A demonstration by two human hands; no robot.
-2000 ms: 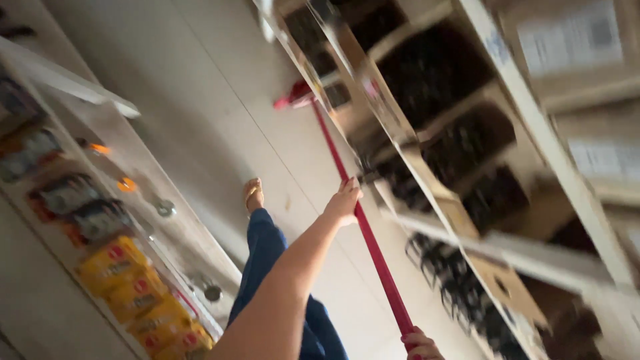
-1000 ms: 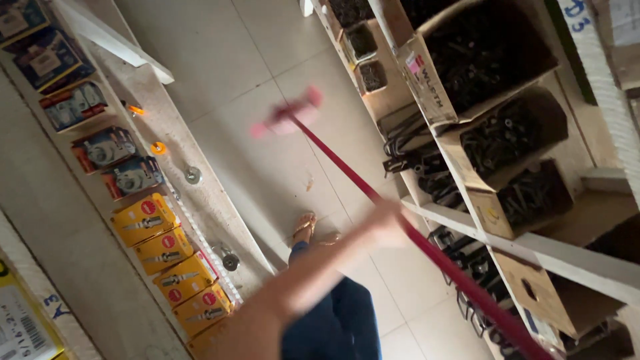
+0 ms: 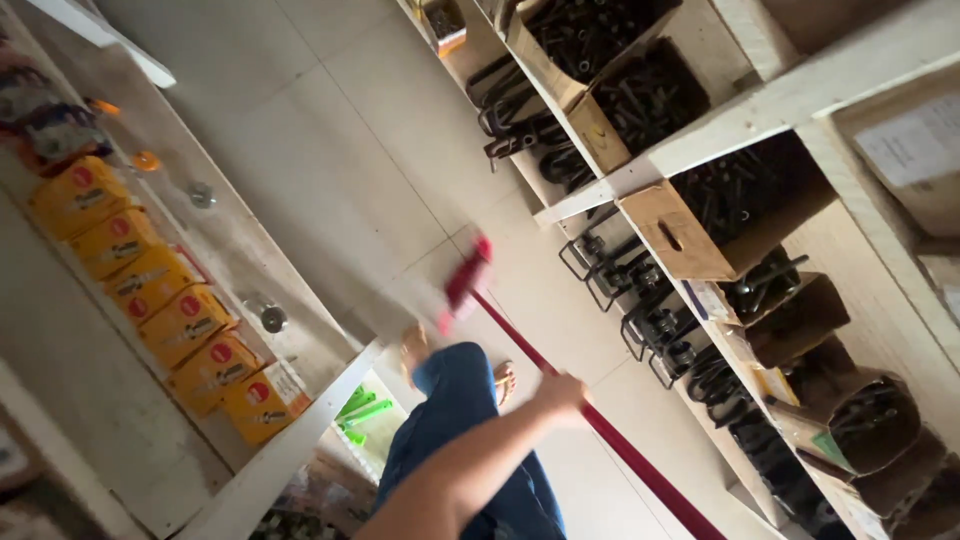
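Note:
My left hand [image 3: 564, 397] is wrapped around the red handle of a broom [image 3: 641, 469], about midway along the part in view. The handle slants from the lower right edge up to the broom's red and pink head [image 3: 466, 281], blurred, on the tiled floor just beyond my feet. My right hand is out of view, and the handle's upper end is cut off by the frame's bottom edge.
At left, a wooden shelf [image 3: 247, 225] holds yellow spark plug boxes [image 3: 187, 322] and small metal parts. At right, shelving [image 3: 765, 97] carries cardboard boxes of bolts [image 3: 679, 232] and black metal parts [image 3: 660, 322]. Green items [image 3: 364, 409] lie on a low shelf beside my legs.
The broom head has come closer to my feet. My right hand, seen on the handle two seconds ago, is out of view. The view has moved along the aisle.

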